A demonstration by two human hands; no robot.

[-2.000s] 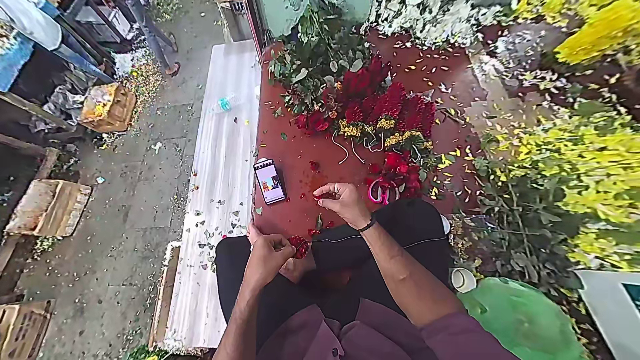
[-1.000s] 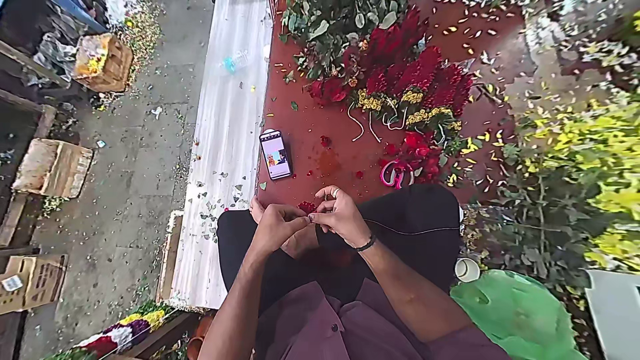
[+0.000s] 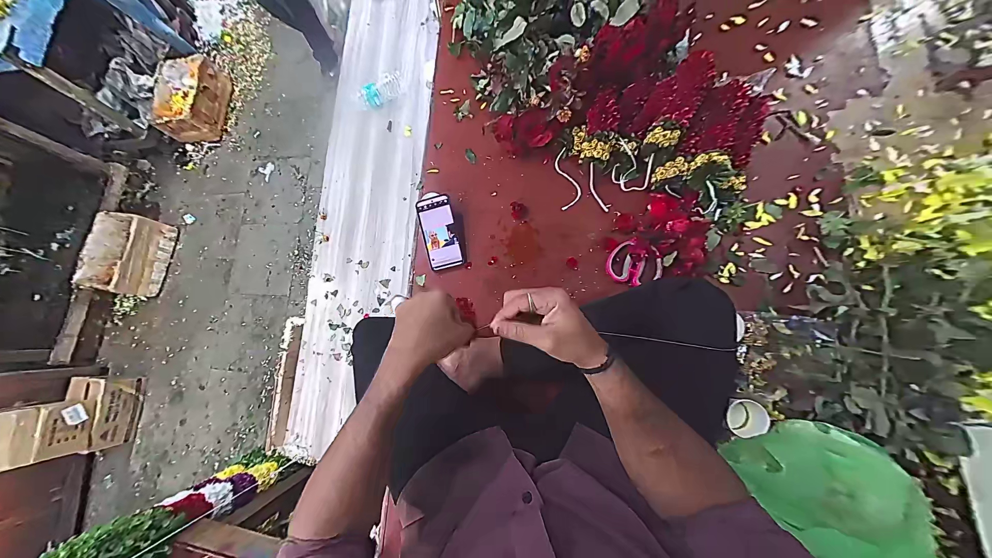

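Above my lap, my left hand (image 3: 435, 325) is closed around a thread, with small red flowers (image 3: 466, 308) showing beside its fingers. My right hand (image 3: 546, 322), with a ring and a dark wristband, pinches the same thin thread (image 3: 670, 341) a short way to the right; the thread trails over my dark-clad knee. Pink-handled scissors (image 3: 634, 262) lie by loose red petals (image 3: 676, 225) beyond my right knee. Further up are bundles of red flowers (image 3: 686, 97) with yellow blossoms (image 3: 593, 146) and white string ends (image 3: 570, 182).
A lit smartphone (image 3: 440, 232) lies on the red surface (image 3: 496, 194). Left of it runs a white sheet (image 3: 364, 194) with a plastic bottle (image 3: 381, 90). A paper cup (image 3: 748, 418), green plastic (image 3: 837, 488) and leafy stems (image 3: 891, 333) are at right. A flower garland (image 3: 209, 496) lies lower left.
My hands came together between the two earlier frames. Now they are slightly apart, with a short stretch of thread between them. A person's dark-clad leg shows at the top left.
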